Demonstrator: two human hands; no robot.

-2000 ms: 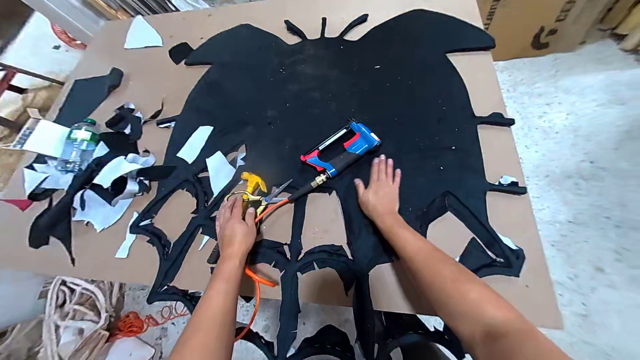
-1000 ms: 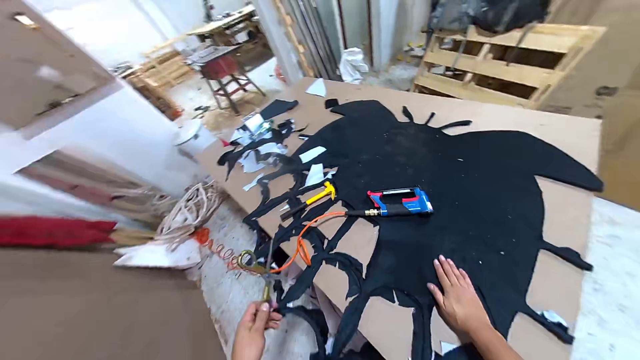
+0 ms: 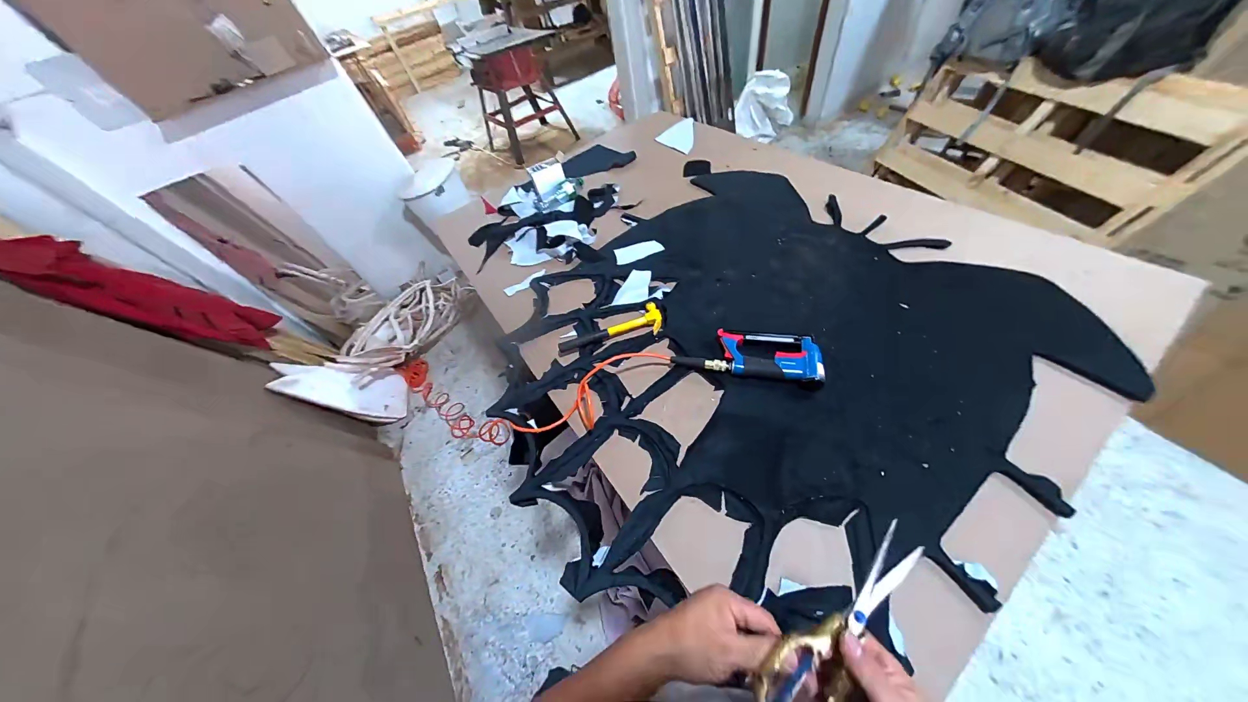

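Near the bottom edge, my right hand holds scissors with gold-coloured handles, blades parted and pointing up. My left hand is closed by the scissor handles, its fingertips at the black fabric's lower edge; whether it grips the fabric or the handles is unclear. The large black fabric piece, with cut-out strips along its edge, lies over the table board. On it rest a blue and red pneumatic stapler with an orange air hose and a yellow-headed hammer.
Black and white fabric scraps lie at the board's far left corner. Coiled rope and more orange hose are on the floor to the left. A wooden pallet stands behind at right, a red table saw further back.
Both hands have come together at the fabric's lower edge, and open scissors now show in my right hand, which lay flat on the fabric. The view has swung left since the first frame.
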